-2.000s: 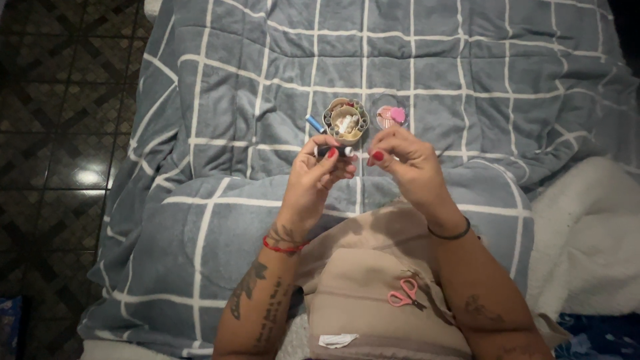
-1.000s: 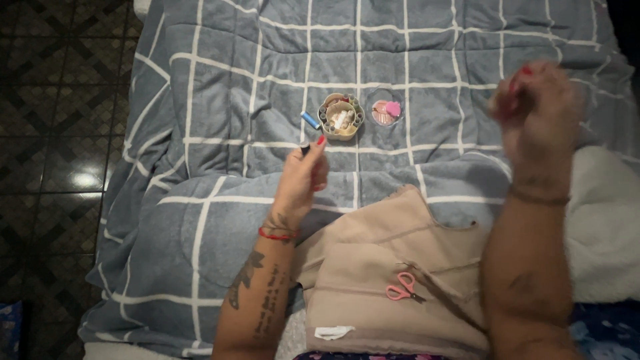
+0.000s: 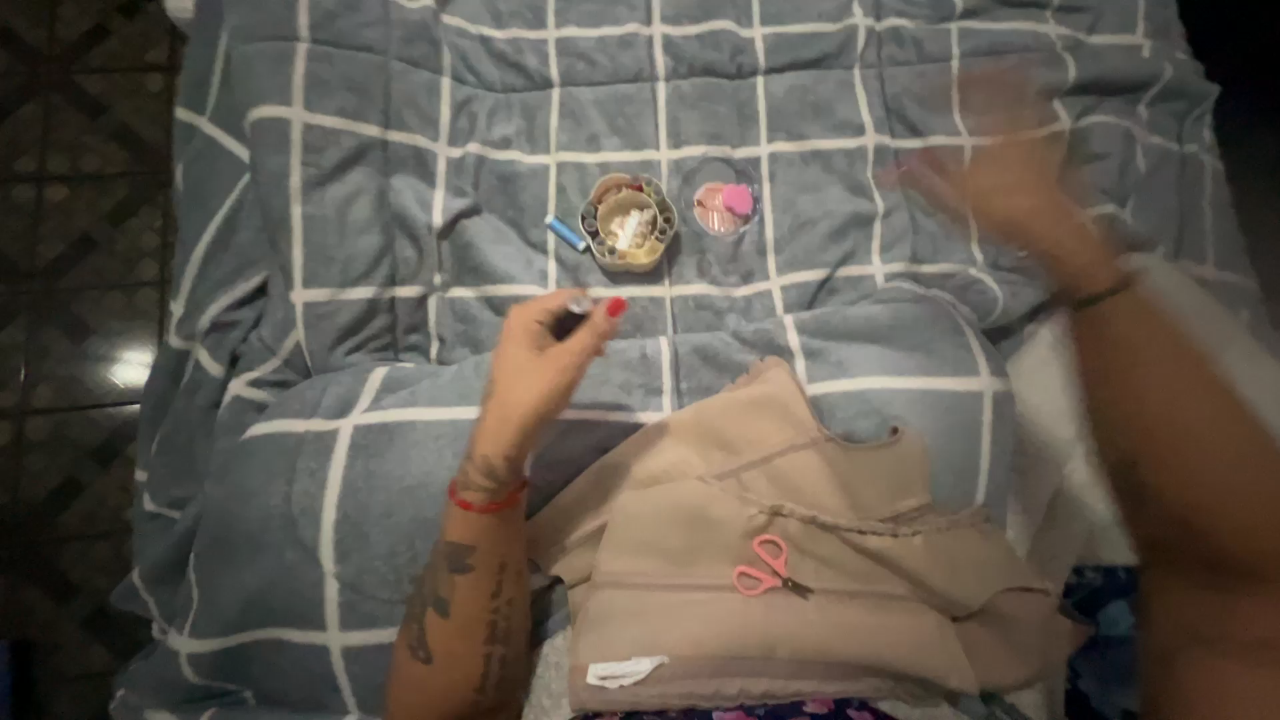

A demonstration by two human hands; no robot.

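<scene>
My left hand (image 3: 545, 350) holds a small dark spool of thread (image 3: 571, 318) between thumb and fingers, just below a round sewing box (image 3: 628, 262). Spools ring the inside of the box, with small pale items in its middle. A blue thread spool (image 3: 566, 233) lies at the box's left. To its right is a clear round lid (image 3: 722, 208) with a pink piece on it. My right hand (image 3: 1010, 170) is raised at the upper right, blurred, its fingers apart; whether it pinches a thread cannot be seen. Pink-handled scissors (image 3: 770, 570) lie on a beige garment (image 3: 680, 600).
A grey-blue blanket with white lines (image 3: 480, 210) covers the bed, wrinkled in places. A white label (image 3: 625, 671) shows on the garment's lower edge. White fluffy fabric (image 3: 1060, 400) lies at the right, and dark floor tiles (image 3: 80, 300) are at the left.
Two seconds ago both hands were close together below the sewing box. My right hand has since moved away to the upper right. My left hand still holds the dark spool.
</scene>
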